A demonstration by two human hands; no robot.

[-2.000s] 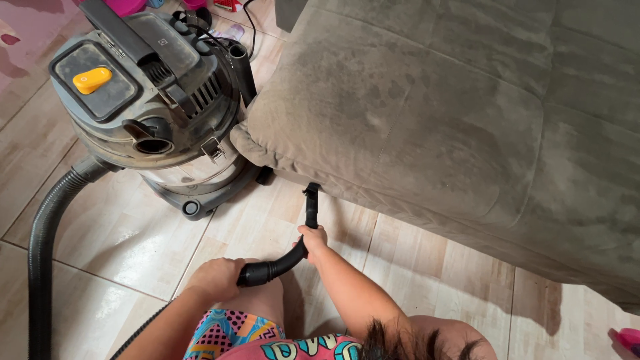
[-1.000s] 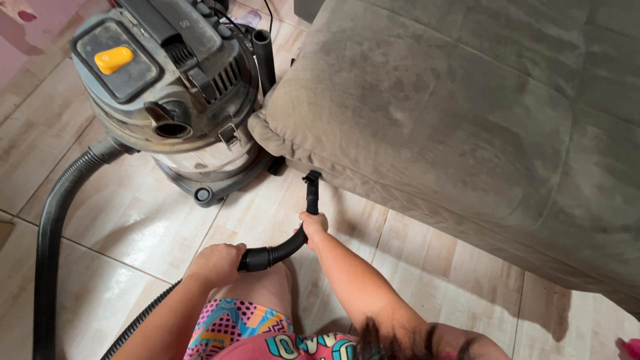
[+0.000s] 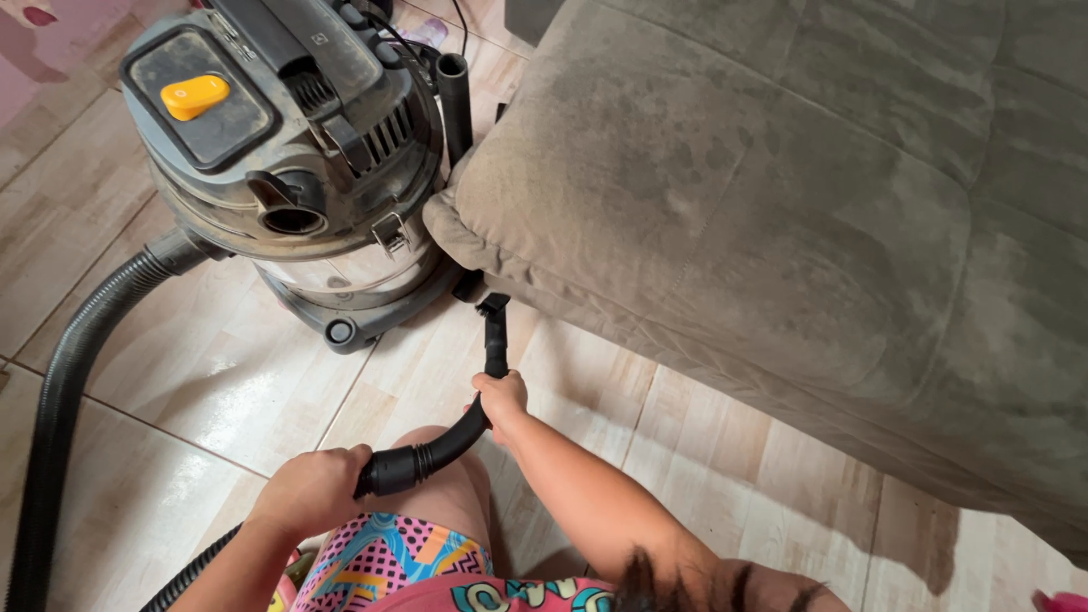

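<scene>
My left hand (image 3: 319,489) is closed around the black vacuum hose end, by the cuff (image 3: 395,470) of a curved plastic wand. Farther along, my right hand (image 3: 503,404) grips the wand just below its brush nozzle (image 3: 493,308). The nozzle is at the lower side of a grey-brown upholstered sofa seat (image 3: 722,195), near its corner; whether it touches the fabric I cannot tell. Dark blotches mark the seat. A dusty canister vacuum cleaner (image 3: 340,204) with a yellow switch knob (image 3: 195,97) stands at the upper left, beside the sofa corner.
The ribbed vacuum hose (image 3: 68,365) loops down the left side over the tiled floor (image 3: 212,365). An upright black tube (image 3: 454,102) stands between the vacuum and the sofa. A black cable (image 3: 464,30) lies behind. Something pink (image 3: 1058,602) shows at the lower right edge.
The nozzle, held in both hands, has moved left along the sofa's lower edge toward its corner. Both hands keep their hold. The view has shifted somewhat.
</scene>
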